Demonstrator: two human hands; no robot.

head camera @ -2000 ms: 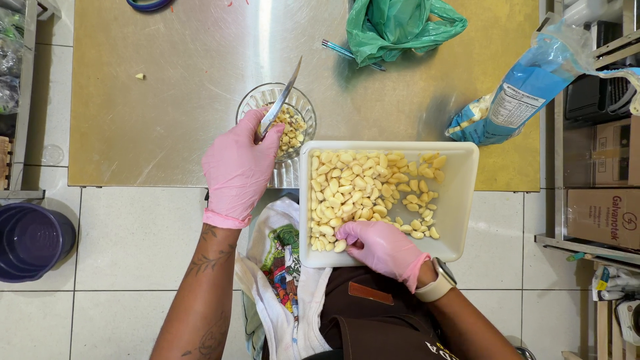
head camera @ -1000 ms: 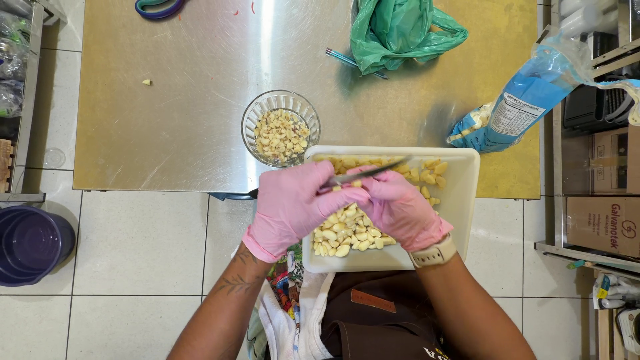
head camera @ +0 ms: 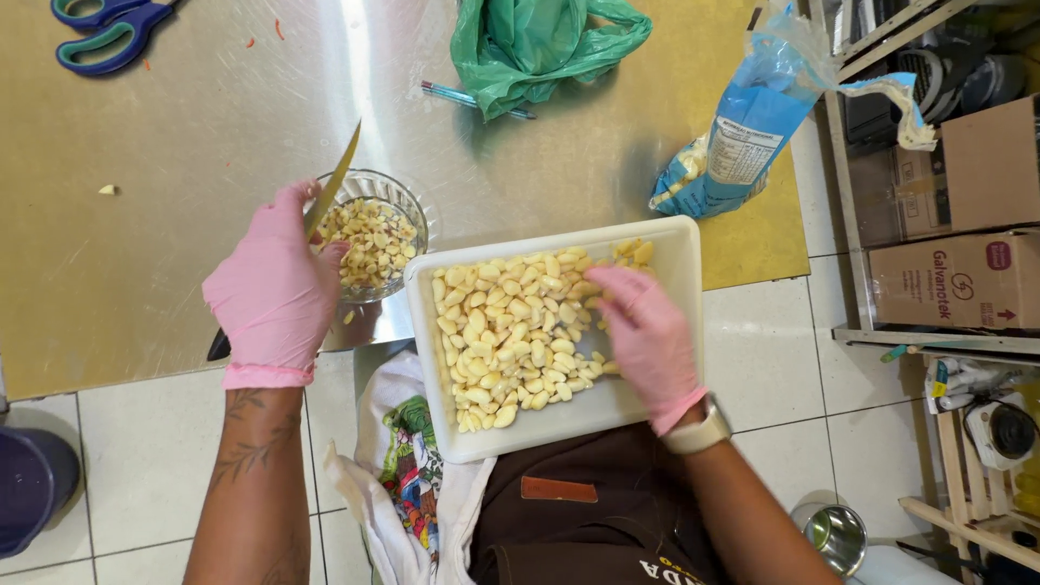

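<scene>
My left hand [head camera: 276,284], in a pink glove, holds a knife [head camera: 335,180] with its blade pointing up and away, beside and partly over a clear ribbed bowl [head camera: 418,213]. Small cut pieces of garlic [head camera: 375,244] lie in that bowl. My right hand [head camera: 646,341], gloved too and slightly blurred, is over the right part of a white plastic tray [head camera: 561,435], its fingertips at the peeled garlic cloves [head camera: 512,325]. Whether it grips a clove cannot be told. The tray overlaps the front edge of the metal table [head camera: 195,187], above a brown apron [head camera: 585,528].
A green plastic bag [head camera: 544,49] and pens [head camera: 455,96] lie at the back. At right stands an opened blue bag [head camera: 739,138] with cloves inside. Scissors [head camera: 114,41] lie back left. A cloth [head camera: 386,406] hangs by the tray; shelves with cardboard boxes [head camera: 959,280] are at right.
One second ago both hands were together over the tray with the knife between them. They have parted: the left hand with the knife is at the bowl, the right hand at the tray's right part.
</scene>
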